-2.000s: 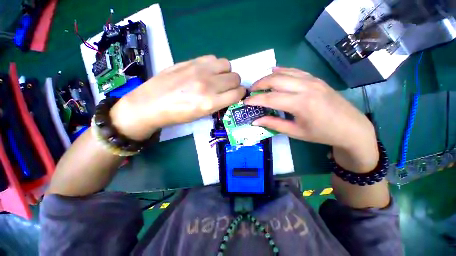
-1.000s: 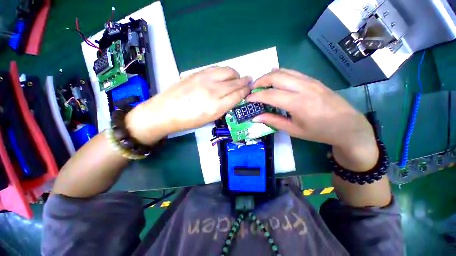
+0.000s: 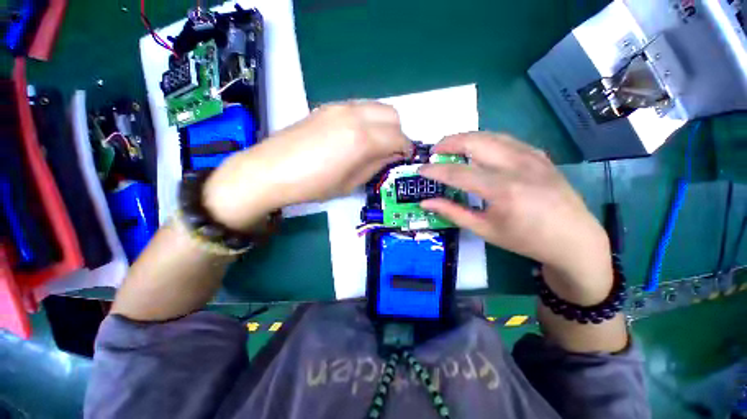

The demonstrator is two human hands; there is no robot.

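A black housing (image 3: 373, 282) lies upright on a white foam pad (image 3: 348, 262) in front of me, its lower end at my shirt. A blue battery pack (image 3: 412, 296) fills its lower half. A green circuit board (image 3: 397, 214) with a digit display (image 3: 419, 188) lies over the upper half. My right hand (image 3: 512, 192) holds the board from the right, fingers over its upper and right parts. My left hand (image 3: 340, 155) has its fingertips pinched at the board's upper left edge, beside dark parts and thin red wires; what they grip is hidden.
Another unit (image 3: 217, 127) lies on a white pad at the upper left. More units (image 3: 127, 180) stand between red and white foam sheets at far left. A grey screw feeder (image 3: 594, 106) is at the upper right, with a blue coiled cable (image 3: 672, 225) below. Yellow-black striping (image 3: 512, 321) runs below the bench edge.
The board has turned to lie straighter over the housing. My left fingertips are at its upper left, with dark parts now visible between the hands. The whole view has shifted slightly.
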